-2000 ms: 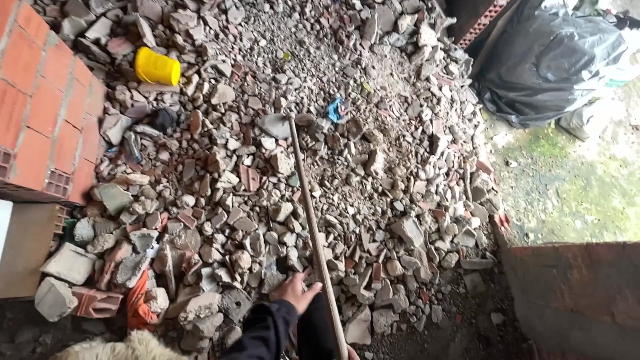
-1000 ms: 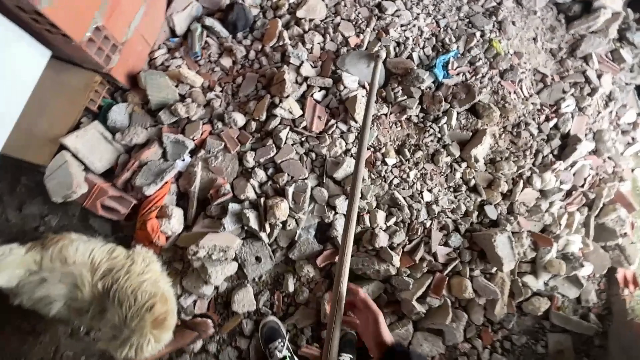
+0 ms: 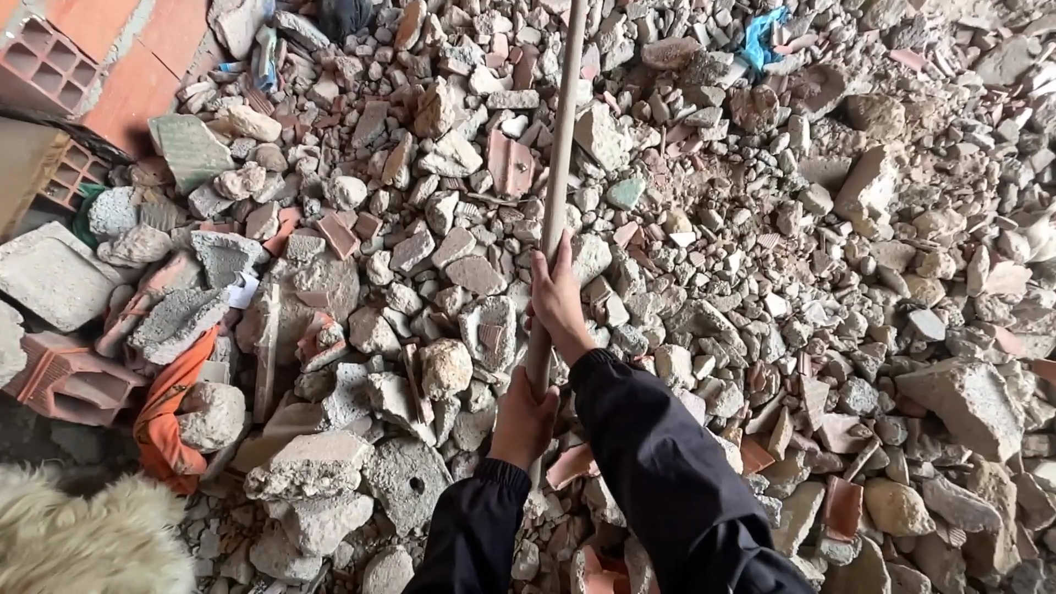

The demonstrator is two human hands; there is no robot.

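A long wooden handle (image 3: 563, 124) runs upward from my hands and leaves the head view at the top, so its far end is hidden. Around its lower part my left hand (image 3: 525, 419) is closed. Just above it, my right hand (image 3: 559, 304) grips the same handle from the right side. Both arms wear dark sleeves. Beneath the handle lies a broad heap of rubble (image 3: 709, 330) made of broken concrete, stones and brick pieces.
A light-furred animal (image 3: 91, 536) is at the lower left. Above it lie an orange cloth (image 3: 169, 421) and a broken hollow brick (image 3: 74, 379). A hollow-brick wall (image 3: 140, 66) stands at the upper left. Blue plastic (image 3: 761, 40) lies at the upper right.
Both hands now hold the handle; a second ago one hand was plainly seen at it. The metal blade at its far end has left the view. The view has shifted closer over the rubble.
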